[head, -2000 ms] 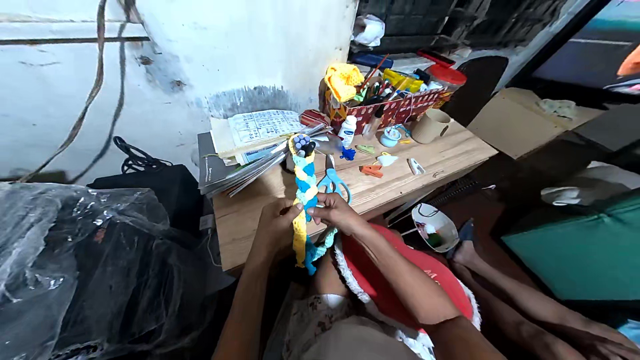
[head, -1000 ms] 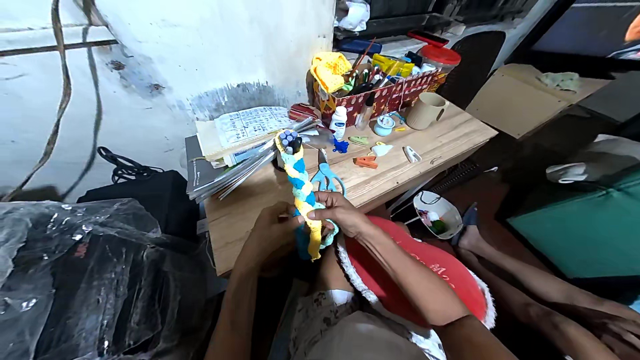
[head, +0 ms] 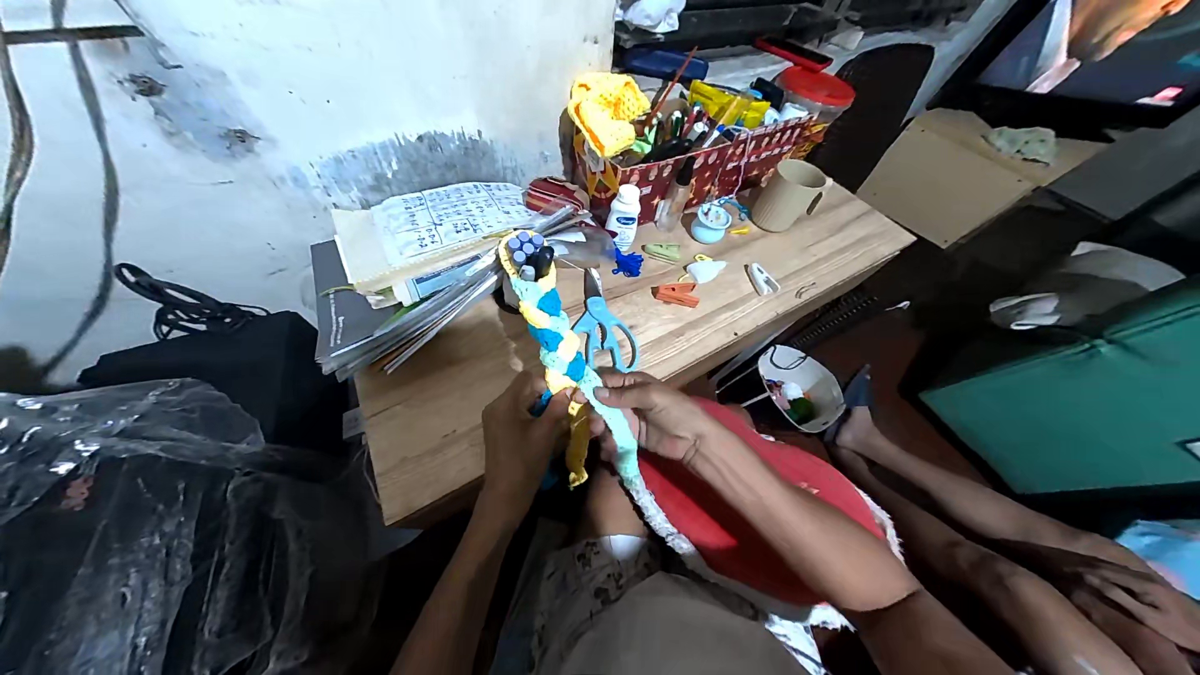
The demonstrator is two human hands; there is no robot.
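A braid of yellow, blue and pale mint strips [head: 555, 336] runs from the desk down to my hands. Its top end lies against a bundle of dark pen-like sticks [head: 527, 246]. My left hand [head: 527, 427] pinches the braid's lower left side, where a bit of blue shows. My right hand [head: 647, 408] grips the pale mint strip [head: 614, 422], which hangs down toward my lap. Between both hands dangles a loose yellow strip [head: 577, 445]. Blue-handled scissors [head: 607, 328] lie on the desk just right of the braid.
On the wooden desk [head: 431, 459] are stacked papers [head: 450, 220], a white bottle [head: 623, 216], an orange clip [head: 677, 295], a beige mug [head: 787, 195] and a red patterned box [head: 694, 178] of pens. A red cushion [head: 750, 497] rests by my lap. Another person's legs [head: 966, 506] extend at right.
The pale mint strip now hangs long over my right hand toward my lap, and the yellow strip dangles between my hands. The view has shifted closer to the desk.
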